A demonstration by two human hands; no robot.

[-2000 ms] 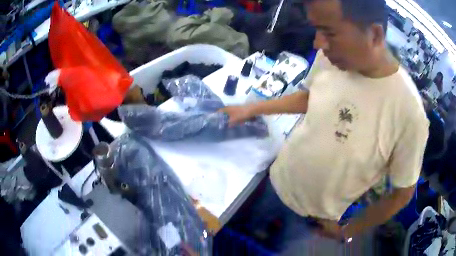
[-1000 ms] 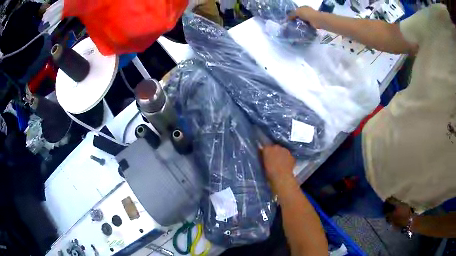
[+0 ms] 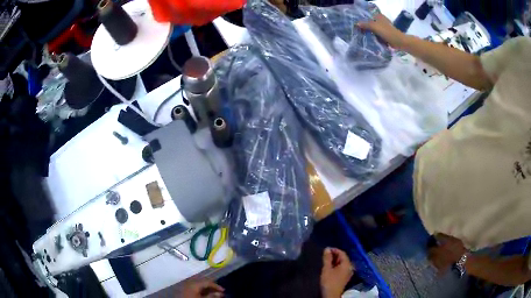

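Observation:
A long clear bag (image 3: 271, 157) with dark blue-grey contents and a white label (image 3: 257, 209) lies beside the sewing machine, its near end at the table's front edge. A second such bag (image 3: 317, 105) with a white label (image 3: 356, 145) slants beside it to the right. A third bag (image 3: 349, 38) lies further back under another person's hand. My right hand (image 3: 336, 272) is at the bottom, below the bags, empty, with loosely curled fingers. My left hand (image 3: 202, 288) is at the bottom edge, mostly cut off; its grip is hidden.
The sewing machine (image 3: 110, 209) is on the left, with green and yellow scissors (image 3: 211, 245) beside it. A metal flask (image 3: 201, 87) and small thread cones (image 3: 220, 129) stand behind. A person (image 3: 474, 157) stands at the right. A blue crate edge (image 3: 364, 256) is below the table.
My right hand has drawn back from between the two bags to below the table edge. My left hand has come into view. The person's hand stays at the far bag.

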